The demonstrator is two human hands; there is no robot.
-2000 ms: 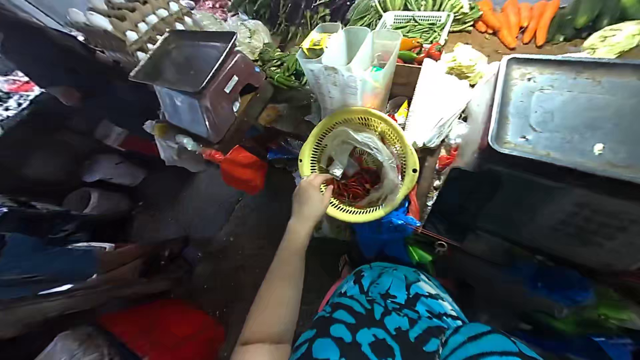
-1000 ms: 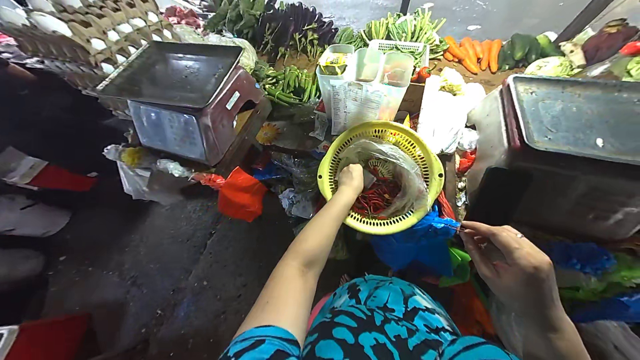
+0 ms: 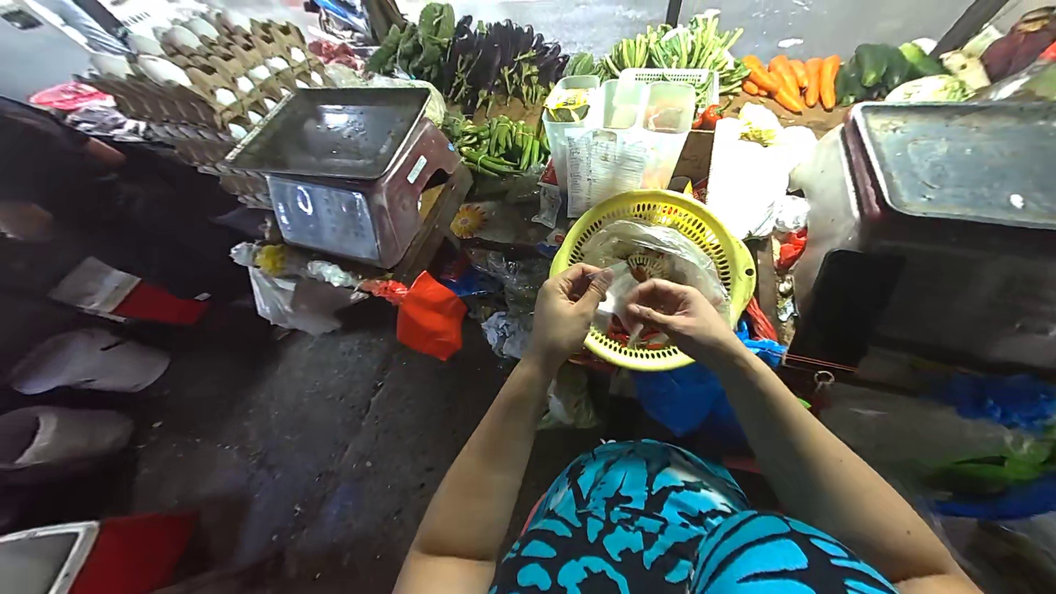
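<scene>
Both hands are above a yellow plastic colander basket (image 3: 740, 272), which is lined with a clear plastic bag (image 3: 693, 256). Red chili peppers (image 3: 652, 337) lie low in the basket, partly hidden by my hands. My left hand (image 3: 569, 309) pinches a small, thin clear plastic bag (image 3: 620, 289) between thumb and fingers. My right hand (image 3: 676, 313) is close beside it, its fingertips bent together on the lower part of the same thin plastic. What the small bag contains, if anything, cannot be made out.
A weighing scale with a metal tray (image 3: 338, 132) stands left, another metal tray (image 3: 965, 157) right. Behind the basket are plastic containers (image 3: 619, 140), green beans (image 3: 676, 49), carrots (image 3: 792, 81) and eggplants (image 3: 503, 62). Egg cartons (image 3: 206, 91) are stacked far left. A person (image 3: 74, 190) is at the left edge.
My right hand has come from the basket's right side to over it, beside my left hand. My left hand, earlier in the chilies, is raised with thin plastic in its fingers.
</scene>
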